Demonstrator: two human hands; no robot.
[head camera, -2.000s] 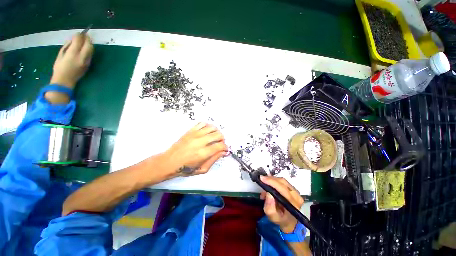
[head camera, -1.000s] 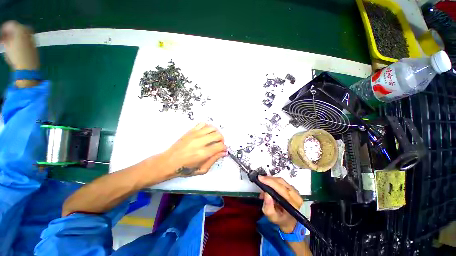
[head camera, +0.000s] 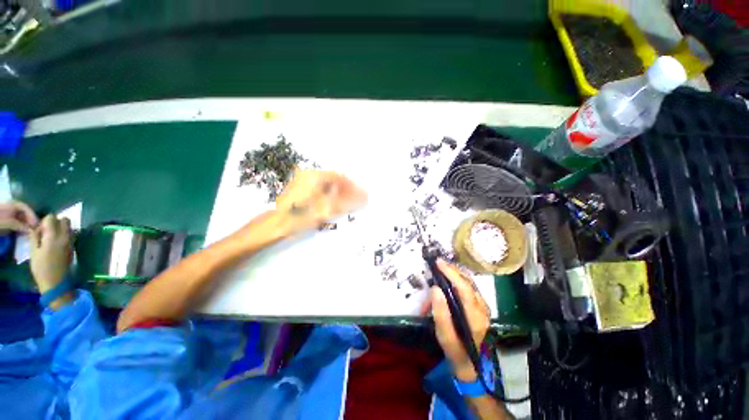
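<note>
My right hand (head camera: 460, 316) is closed around the black soldering iron (head camera: 448, 291); its thin tip points up over small scattered dark pieces (head camera: 398, 246) on the white board (head camera: 271, 279). My left hand (head camera: 319, 201) is blurred, over the board at the lower right edge of the heap of small parts (head camera: 267, 164). I cannot tell whether its fingers hold anything. A few dark bits lie just below it. The round tan dish (head camera: 515, 246) with whitish material stands right of the iron.
The fume fan (head camera: 489, 187), clear bottle (head camera: 612, 119), yellow parts tray (head camera: 571, 57) and yellow sponge (head camera: 622, 294) are on the right. A solder wire spool (head camera: 123, 253) stands left. A neighbour's hands (head camera: 49, 246) hold a white paper at far left.
The view has shifted. My left hand has moved up and away from the iron tip to the heap. The iron has turned more upright, its tip now over the scattered pieces. The neighbour's hands came together.
</note>
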